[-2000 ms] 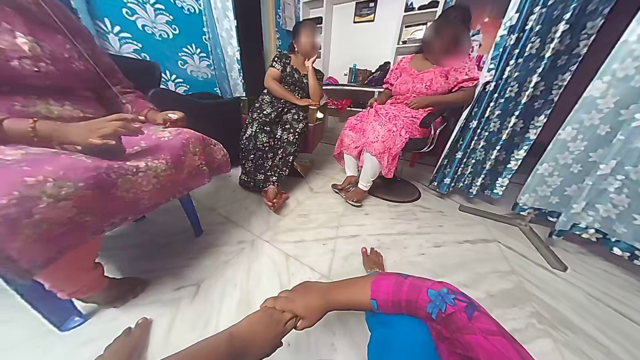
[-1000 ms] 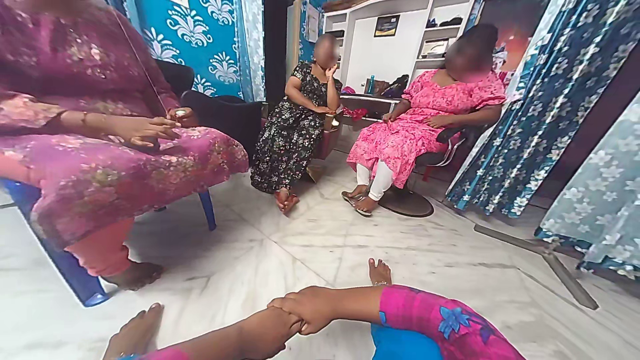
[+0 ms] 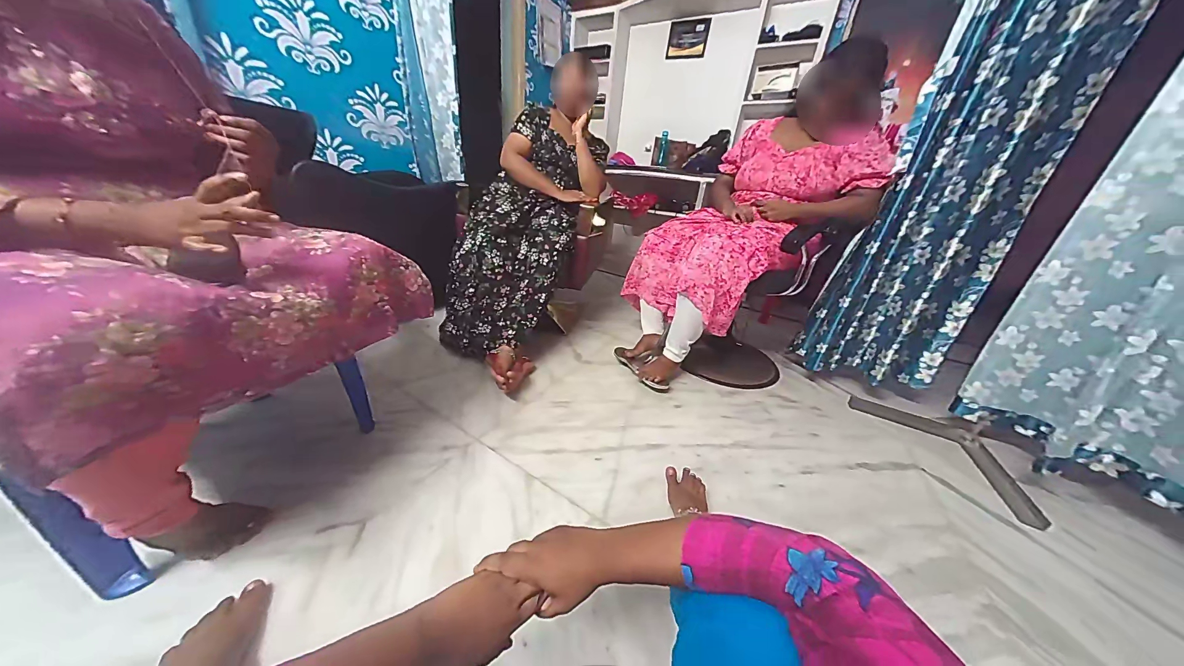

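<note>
My right hand (image 3: pixel 550 566), below a pink sleeve with a blue flower (image 3: pixel 812 575), lies over my left hand (image 3: pixel 504 601) near the wrist, its fingers curled around it. Most of the left hand's fingers are hidden under this grasp, so their pose cannot be told. Both forearms reach in from the bottom of the view, above the pale marble floor (image 3: pixel 444 499). One bare foot (image 3: pixel 686 492) shows beyond the right forearm and another (image 3: pixel 222 629) at the lower left. Blue cloth (image 3: pixel 726 629) shows beneath the right sleeve.
Close on the left, a person in a floral dress (image 3: pixel 185 314) sits on a blue chair (image 3: pixel 83 546), a thin thread at the fingers. Two people (image 3: pixel 518 213) (image 3: pixel 740 203) sit farther back. A metal stand's base (image 3: pixel 971 444) lies by the curtains (image 3: pixel 925 185) on the right.
The person on the left has raised one hand with the thread, and the hands are now farther apart. My own hands stay clasped together.
</note>
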